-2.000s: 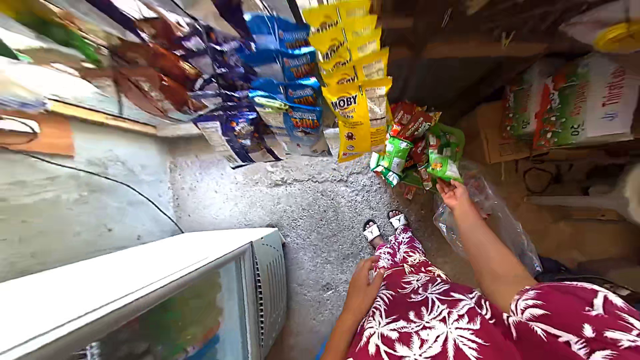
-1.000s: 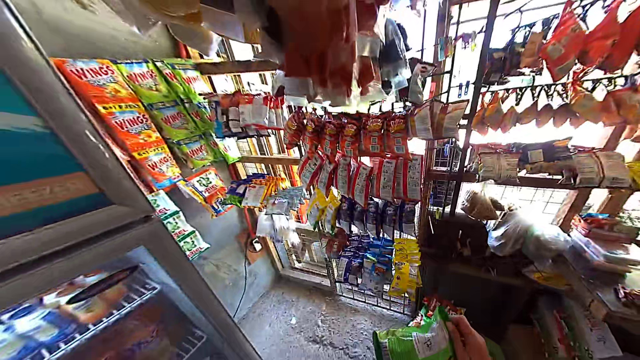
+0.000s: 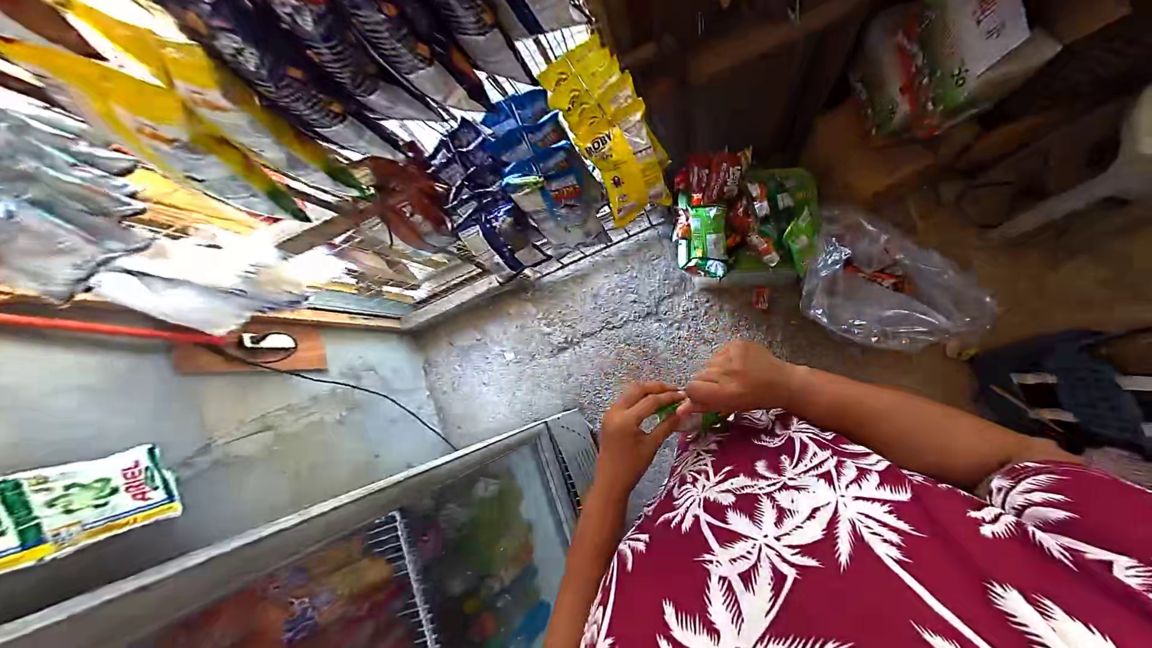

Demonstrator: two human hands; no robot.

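Note:
My left hand [image 3: 637,423] and my right hand [image 3: 740,382] meet in front of the maroon palm-print shirt, fingertips together on a small green packet [image 3: 668,412]. Most of that packet is hidden behind the fingers. Beyond the hands, a green basket [image 3: 805,193] on the floor holds red packets [image 3: 715,175] and green packets [image 3: 707,236]. To its right lies a clear plastic bag [image 3: 886,306] with some reddish packets inside.
A glass-topped freezer [image 3: 360,504] stands at lower left. Yellow sachet strips [image 3: 612,144] and blue packets [image 3: 553,193] hang on the window grille. A cord [image 3: 378,387] runs down the wall. Cardboard boxes [image 3: 972,54] are at upper right, a dark bag [image 3: 1053,378] at right.
The view has swung from the hanging goods down to the floor. My right hand, holding a green packet out in front a second ago, is now at my body, touching my left hand.

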